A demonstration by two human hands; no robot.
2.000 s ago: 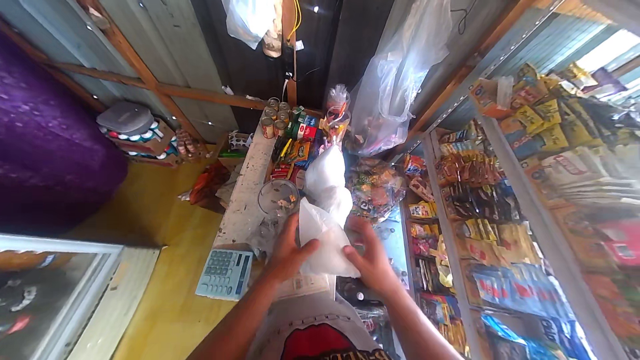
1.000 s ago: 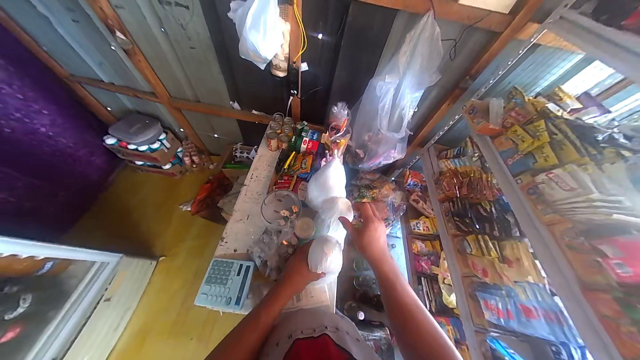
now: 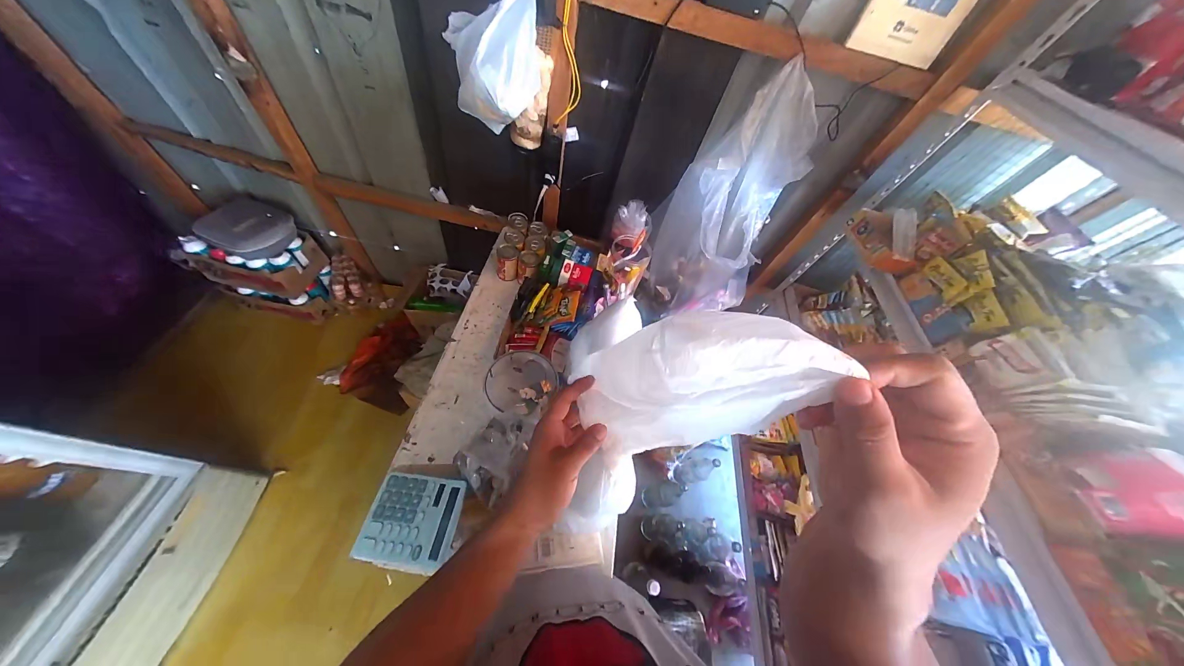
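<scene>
A translucent white plastic bag [image 3: 712, 370] is stretched sideways between my two hands. My left hand [image 3: 555, 453] holds its left edge between thumb and fingers. At its right end, my right hand [image 3: 897, 453] pinches a corner between thumb and forefinger. Behind and below it, filled white plastic bags [image 3: 601, 490] stand on the narrow counter, partly covered by the held bag; what is in them cannot be seen. A light blue calculator [image 3: 412, 520] lies to the left of my left forearm, and a round clear container [image 3: 521, 381] sits beyond it.
Cans [image 3: 518, 248] and small colourful packets [image 3: 555, 301] crowd the counter's far end. Shelves of snack packets [image 3: 971, 287] rise at the right. Glass bottles [image 3: 694, 536] stand low beside the counter. Plastic bags [image 3: 499, 65] hang on the wall, and a cardboard box [image 3: 310, 268] sits on the floor.
My right hand has moved up and to the right, away from the filled bags, with a plastic bag now stretched from it to my left hand.
</scene>
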